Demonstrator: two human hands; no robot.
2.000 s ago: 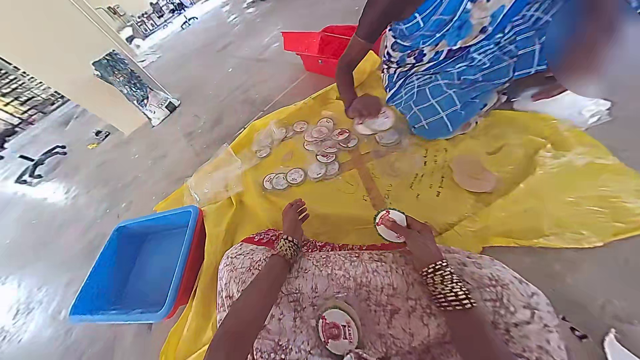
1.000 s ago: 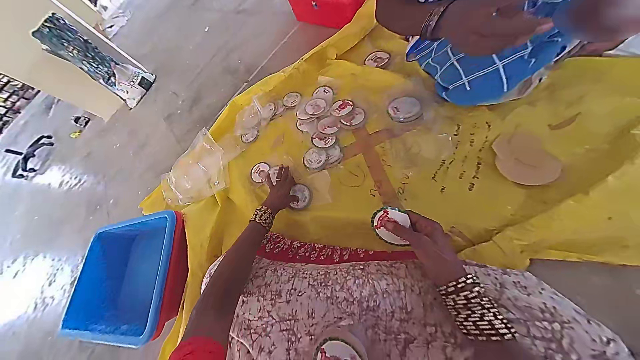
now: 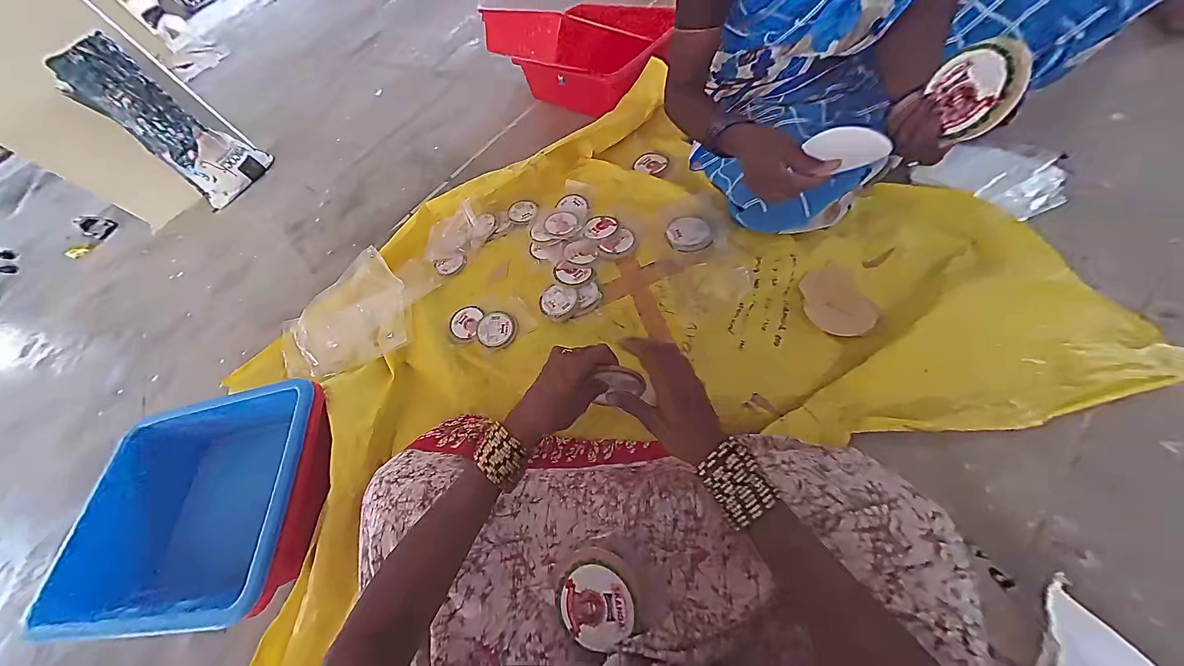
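Between them, my left hand (image 3: 566, 388) and my right hand (image 3: 673, 398) hold a small round printed disc (image 3: 618, 385), which looks like a stack, above the yellow sheet's near edge. Fingers cover part of it. A larger stack of round printed labels (image 3: 598, 606) lies on my patterned skirt. Two discs (image 3: 496, 328) overlap on the yellow sheet (image 3: 758, 370) beyond my left hand. Farther off lies a loose cluster of similar discs (image 3: 581, 250), with a separate stack (image 3: 689, 233) to its right.
A blue tub (image 3: 185, 518) nested in a red one stands at the left. Clear plastic bags (image 3: 356, 314) lie on the sheet's left side. Brown round pieces (image 3: 837, 303) are at the right. Across, another person's hands hold round pieces, near a red tub (image 3: 583, 55).
My left hand has come back from the discs on the sheet to meet my right hand. The other person's hands now hold a white round piece and a printed one.
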